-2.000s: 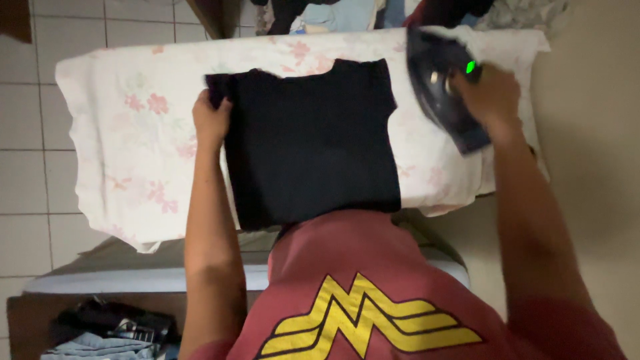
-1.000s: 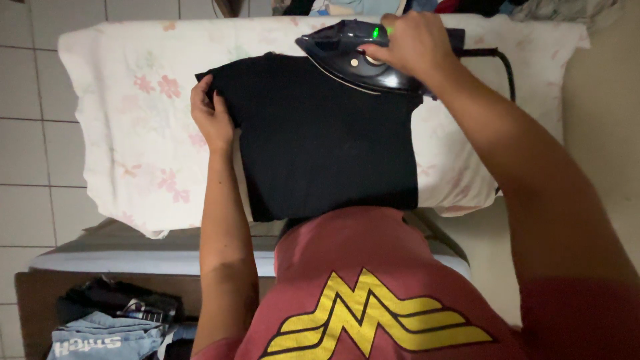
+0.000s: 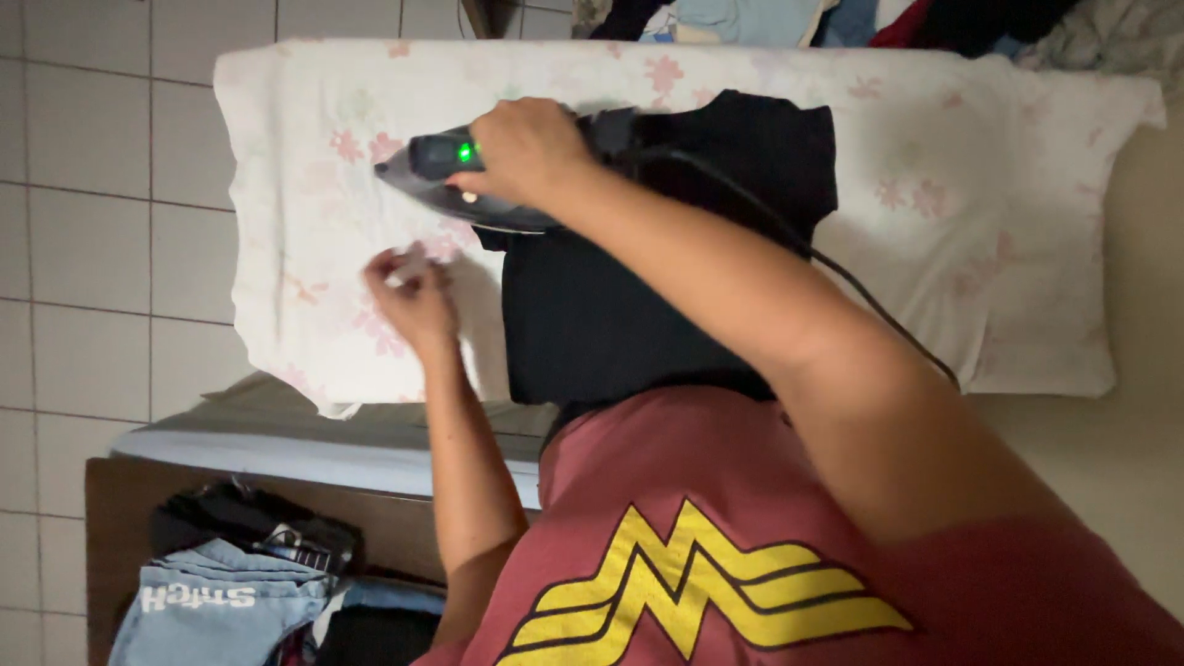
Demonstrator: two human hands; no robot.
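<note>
A black T-shirt (image 3: 629, 314) lies flat on an ironing surface covered by a white cloth with pink flowers (image 3: 962, 250). My right hand (image 3: 532, 153) grips a dark clothes iron (image 3: 435, 190) with a green light. The iron lies over the shirt's left sleeve side, its tip pointing left past the fabric onto the cloth, and it hides part of the shirt. Its black cord (image 3: 860, 291) runs right beneath my forearm. Slightly blurred, my left hand (image 3: 413, 291) is just left of the shirt above the cloth, fingers curled but apart, holding nothing.
Folded clothes, among them light blue denim (image 3: 222, 601), lie on a dark wooden surface (image 3: 116, 499) at lower left. More clothes (image 3: 749, 20) are heaped beyond the far edge of the ironing surface. White floor tiles (image 3: 92, 250) show at left.
My right hand has moved the iron left, from the shirt's upper right across to its left sleeve side. My left hand has let go of the shirt's left sleeve edge.
</note>
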